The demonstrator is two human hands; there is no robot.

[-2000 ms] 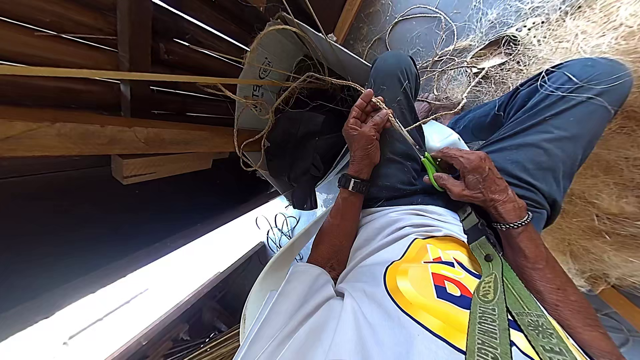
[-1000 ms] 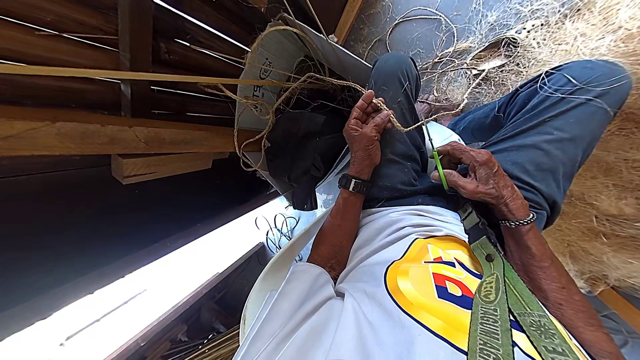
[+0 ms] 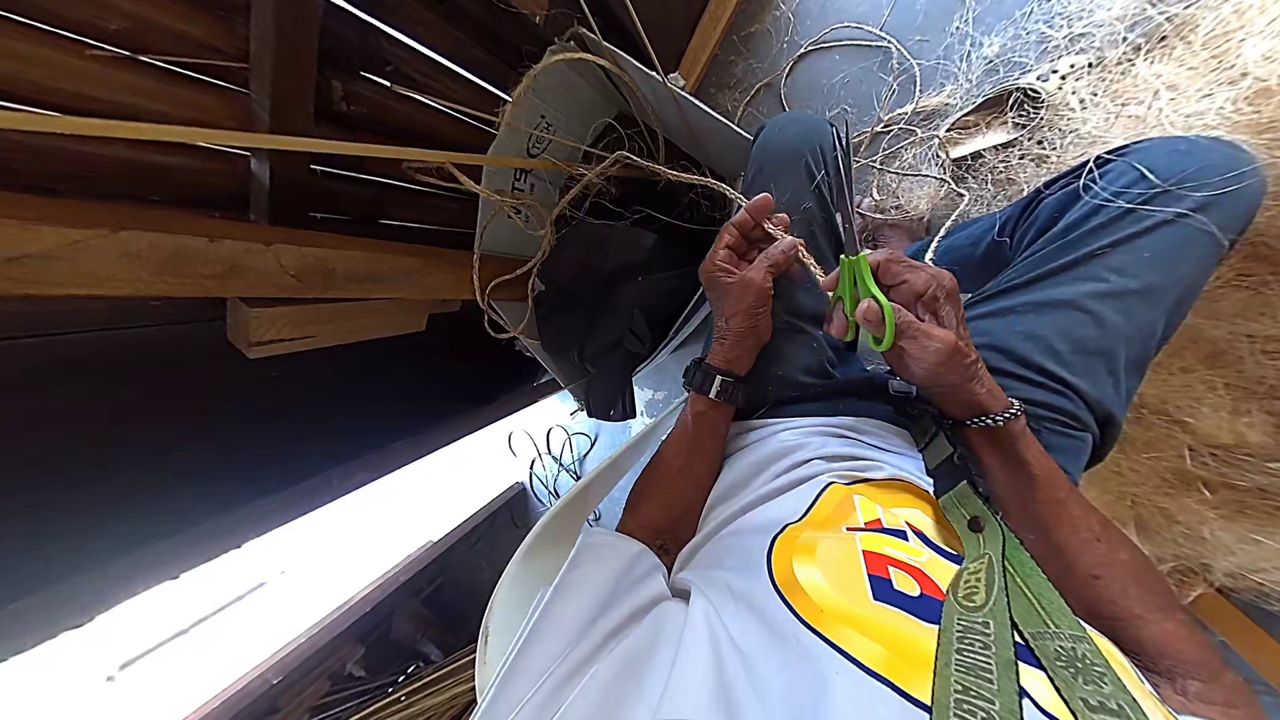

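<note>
My left hand pinches a twisted natural-fibre rope between thumb and fingers. The rope trails left from it in loose loops over a grey container, and its short stretch on the other side reaches toward my right hand. That hand grips scissors with green handles, whose metal blades point away from me over my knee and look nearly closed. My right fingertips are close to the rope; whether they touch it I cannot tell.
The grey container at my left holds black cloth. Wooden beams run along the left side. Loose pale fibres and a coil of rope lie on the floor beyond my legs. I sit on a white plastic chair.
The scissors have turned in my right hand, so both green handle loops now show and the blades point away from me. My left hand has stayed on the rope in about the same place.
</note>
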